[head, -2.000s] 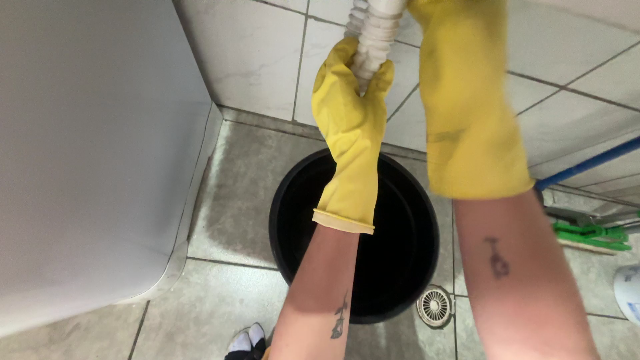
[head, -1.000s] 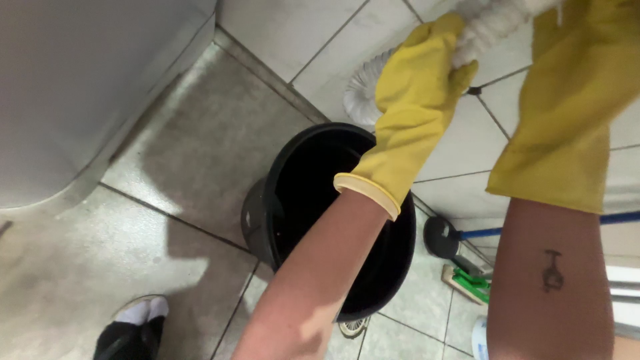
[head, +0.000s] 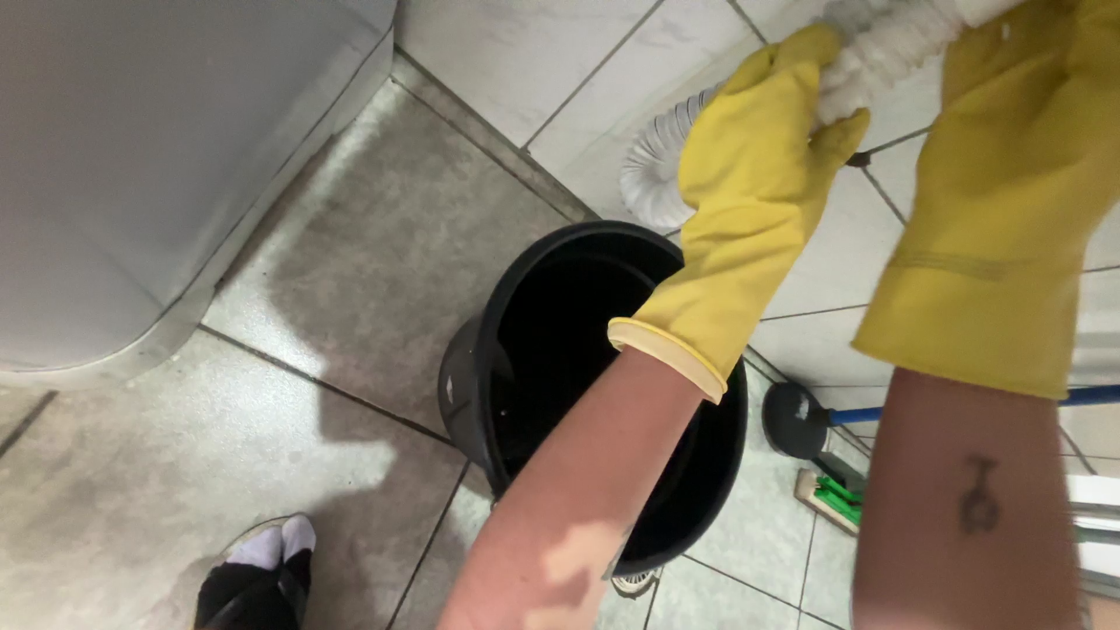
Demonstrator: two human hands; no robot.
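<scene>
My left hand (head: 757, 149), in a yellow rubber glove, is closed around a white corrugated drain hose (head: 884, 57) at the upper right. A looped part of ribbed hose (head: 656, 171) hangs behind that glove against the wall. My right hand (head: 1032, 131), also in a yellow rubber glove, is raised at the top right beside the pipe's upper end; its fingers are cut off by the frame edge, so its grip cannot be seen. Below my left forearm stands a black plastic bucket (head: 494, 350) with a dark inside.
A grey cabinet or appliance (head: 175, 157) fills the upper left. At the right lie a black rubber plunger (head: 792, 420) with a blue handle and a green brush (head: 831, 499). A floor drain (head: 634, 582) shows by the bucket. White tiled wall (head: 560, 61) rises behind; my foot (head: 271, 551) is lower left.
The view has turned and shifted. The looped ribbed hose beside my left glove was not visible two seconds ago. My left hand stays on the corrugated hose.
</scene>
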